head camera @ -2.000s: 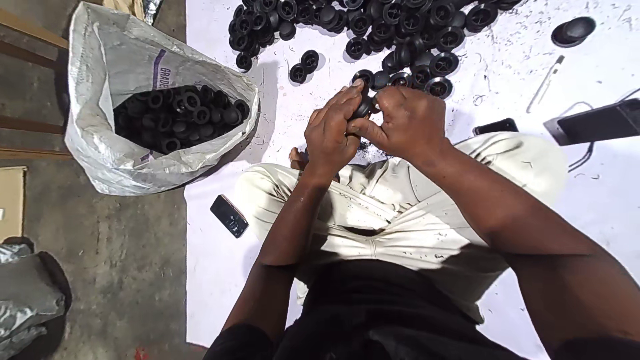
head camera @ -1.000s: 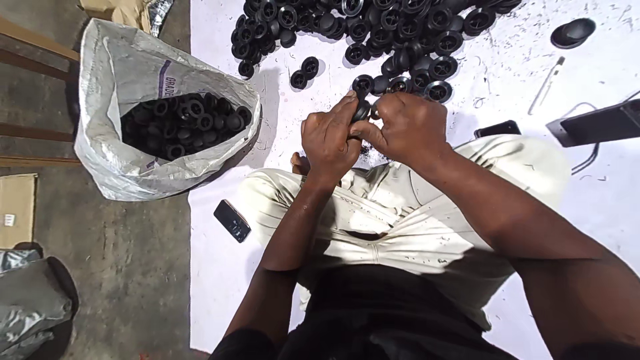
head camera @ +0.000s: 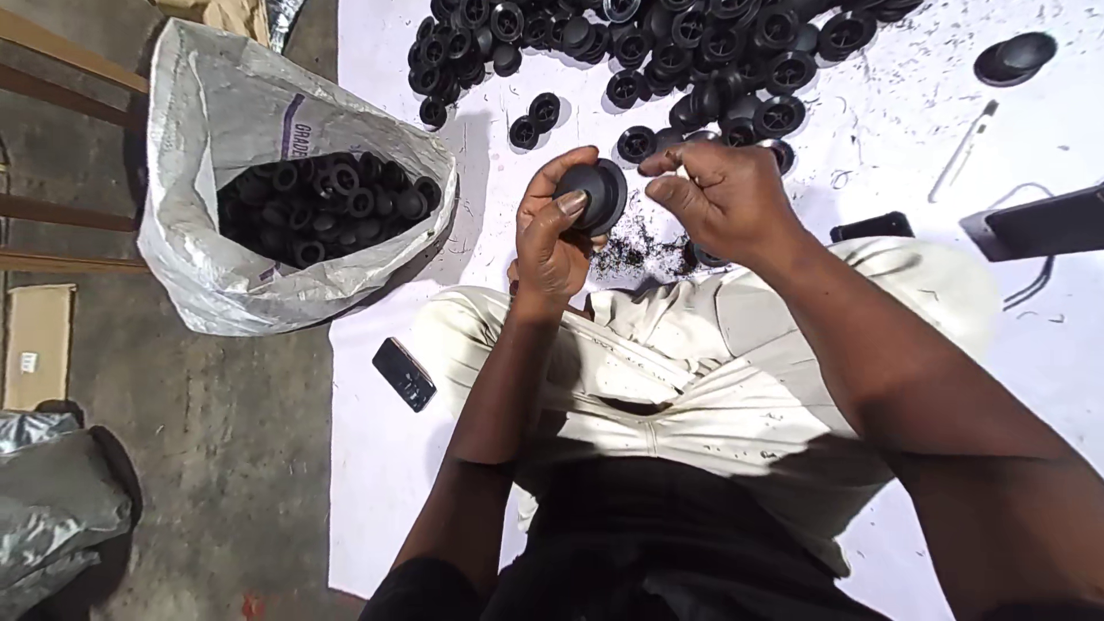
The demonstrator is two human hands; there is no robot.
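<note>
My left hand point(head camera: 552, 237) grips a round black flanged part point(head camera: 593, 197), its smooth domed side up, with the thumb on the dome. To its right, my right hand point(head camera: 733, 198) is raised with thumb and forefinger slightly apart; whether something tiny sits between them I cannot tell. Beyond both hands lies a heap of similar black parts point(head camera: 716, 43), some showing a spoked inner side. Two small ones point(head camera: 536, 121) lie apart, left of the heap. Dark shavings point(head camera: 634, 252) are scattered on the white sheet below my hands.
On the left stands a white woven sack point(head camera: 302, 306) holding many black parts. A phone point(head camera: 404, 374) lies by my left knee, another point(head camera: 873, 226) by my right. Farther right are a thin white tool point(head camera: 964, 151), a dark device point(head camera: 1048, 226) with a cable, and black discs point(head camera: 1016, 59).
My hands were together on a black part; now they are apart. The left hand holds the part with its domed side showing, and the right hand has moved off to the right.
</note>
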